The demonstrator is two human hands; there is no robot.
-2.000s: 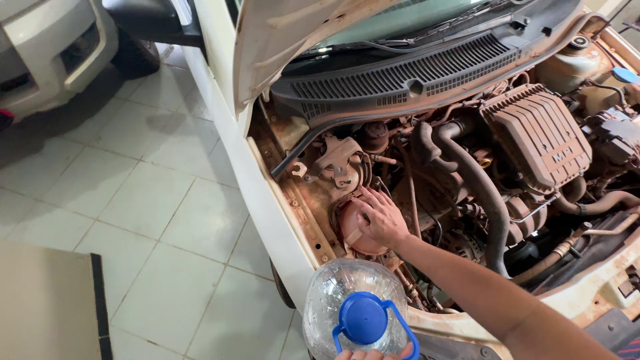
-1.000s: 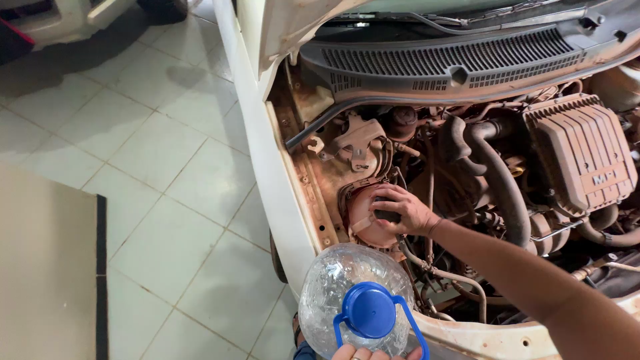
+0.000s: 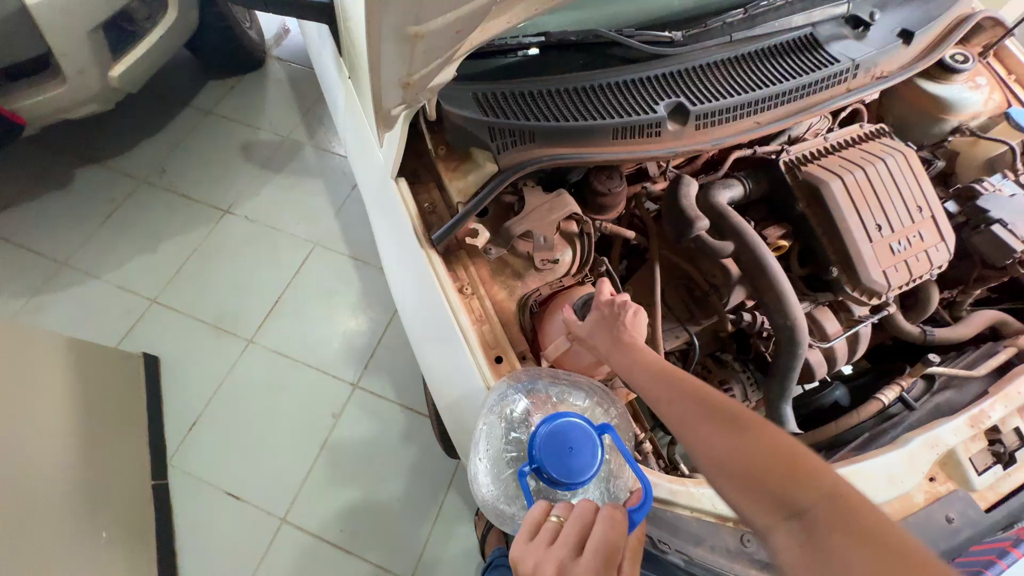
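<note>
A clear plastic water jug (image 3: 508, 448) with a blue cap (image 3: 566, 450) and blue handle stands out at the bottom middle. My left hand (image 3: 576, 536), with a ring on it, is closed on the jug's blue handle. Farther up, my right hand (image 3: 610, 324) grips the dark round cap (image 3: 584, 306) on top of the pinkish, dusty coolant reservoir (image 3: 552, 328). The fingers partly hide this cap. The reservoir sits in the engine bay's corner, just beyond the jug.
A ribbed engine cover (image 3: 872, 216) and a thick black hose (image 3: 756, 272) lie right of the reservoir. The white fender (image 3: 408, 320) borders a tiled floor (image 3: 264, 400). The raised hood (image 3: 408, 48) is above; another vehicle (image 3: 80, 64) stands upper left.
My right hand was resting on the reservoir with spread fingers two seconds ago; now its fingers are closed around the dark cap. My left hand still holds the jug's handle.
</note>
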